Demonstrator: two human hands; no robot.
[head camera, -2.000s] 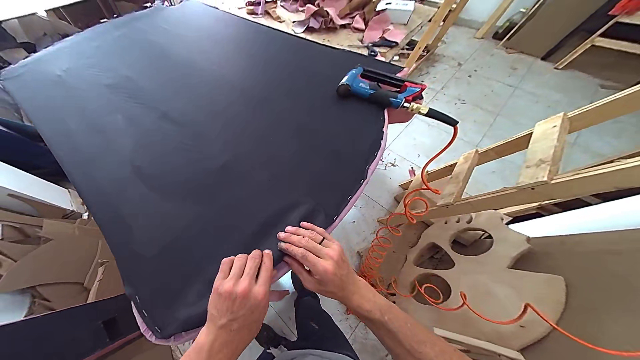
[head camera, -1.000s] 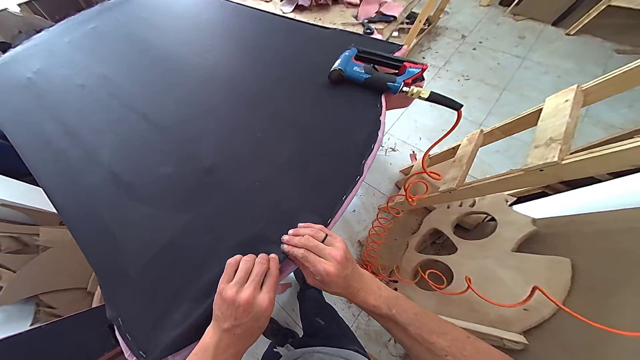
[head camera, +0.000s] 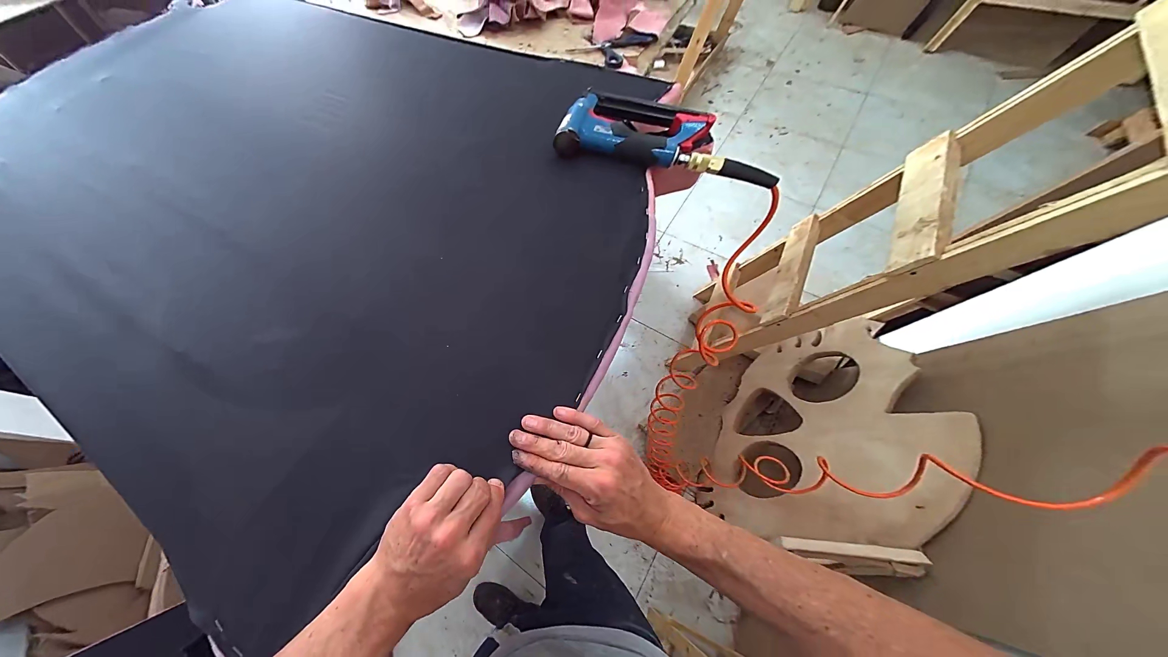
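Black fabric (head camera: 365, 255) covers a large panel with pink material (head camera: 613, 351) along its edge and staples near the rim. My left hand (head camera: 447, 525) has its fingers curled onto the fabric at the near edge; the fingertips are hidden. Just to its right, my right hand (head camera: 589, 465) lies over the same edge, its fingers extended and close together, a ring on one finger. On the panel's far right corner rests a blue and black pneumatic stapler (head camera: 630, 128), joined to a coiled orange air hose (head camera: 671, 401).
A wooden frame (head camera: 926, 205) and a cut-out wooden board (head camera: 849, 447) stand at the right. Pink scraps (head camera: 630, 16) and scissors (head camera: 612, 57) lie beyond the panel. Cardboard pieces (head camera: 73, 538) are at the lower left. My legs are below the near edge.
Both hands remain at the panel's near edge. The fingers of my left hand are curled in all frames, and the stapler stays on the far right corner. The view has shifted slightly.
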